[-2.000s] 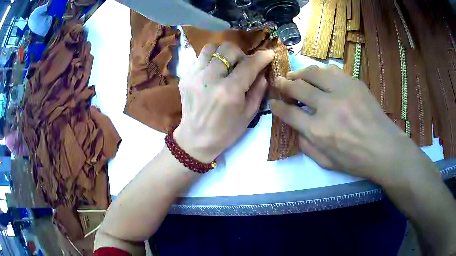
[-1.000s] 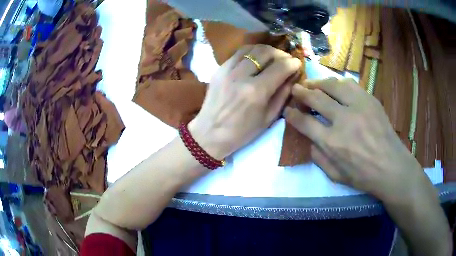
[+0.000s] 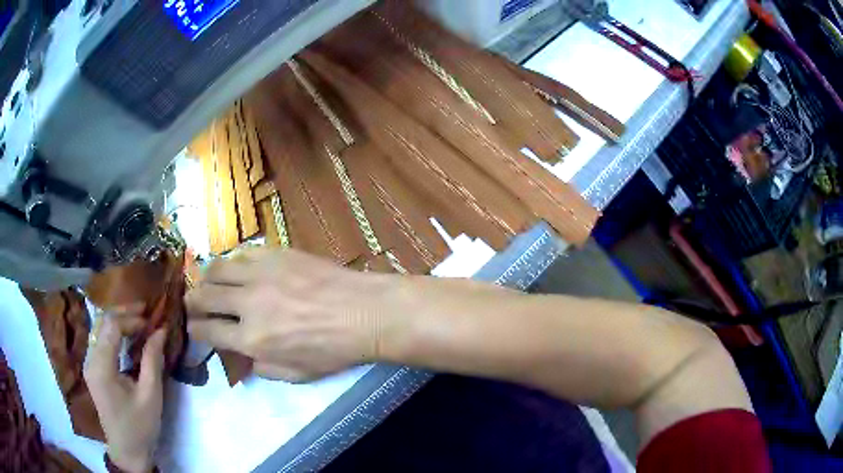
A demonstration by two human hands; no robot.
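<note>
A rust-brown fabric panel [image 3: 139, 286] lies under the sewing machine head [image 3: 148, 78], at the dark metal needle parts [image 3: 125, 229]. My left hand [image 3: 125, 397] is at the lower left, blurred, with its thumb and fingers pinching the panel's bunched cloth. My right hand [image 3: 287, 319] is just right of it, its fingertips on the brown zipper at the cloth's edge. The zipper's lower end [image 3: 236, 367] shows below my right hand. My fingers and the cloth hide the needle point and the seam.
Brown zippers [image 3: 434, 148] fan out right of the machine, beside yellow-tan strips [image 3: 231, 180]. Another gathered panel [image 3: 65, 346] and part of a rust-brown heap [image 3: 18, 416] lie at left. The table's grey edge [image 3: 370, 406] carries a ruler tape. Bins and cables stand at right.
The view has swung to the right, so the hands now appear at the left and more zippers and the machine casing show. Both hands stay at the cloth near the needle.
</note>
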